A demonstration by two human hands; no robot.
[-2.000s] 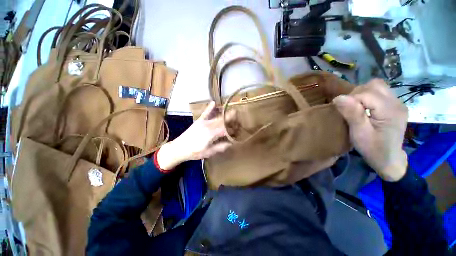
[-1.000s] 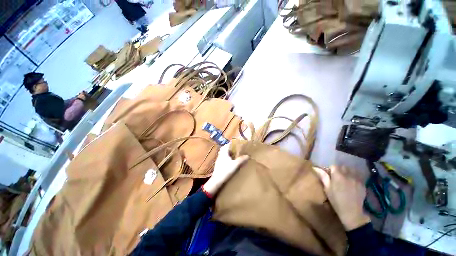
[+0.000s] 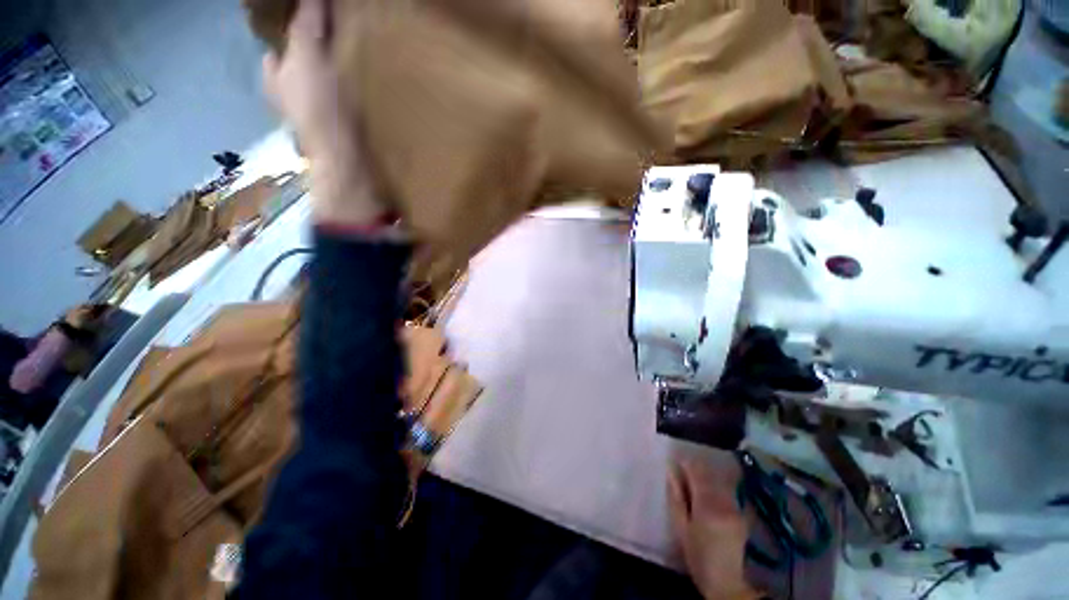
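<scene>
A brown handbag body (image 3: pixel 469 117) is raised at the top left of the view, cut off by the upper edge and blurred. My left hand (image 3: pixel 311 106) holds it at its left side, arm stretched forward. My right hand (image 3: pixel 707 516) is low, on the table beside the green-handled scissors (image 3: pixel 780 504), away from the bag. It is blurred and its fingers are hard to make out; whether it touches the scissors I cannot tell. The white sewing machine (image 3: pixel 821 293) stands to the right, its dark arm end (image 3: pixel 700 416) below the head.
Brown bags (image 3: pixel 129 492) are piled at the left, partly behind my left sleeve. More brown pieces (image 3: pixel 739 70) lie behind the machine. The greyish-pink mat (image 3: pixel 551 352) lies between the pile and machine. A person's pink sleeve (image 3: pixel 47 358) shows at the far left.
My left hand has lifted the handbag up and forward from my lap. My right hand has let go of the bag and moved down to the table. The view has turned, showing more of the machine.
</scene>
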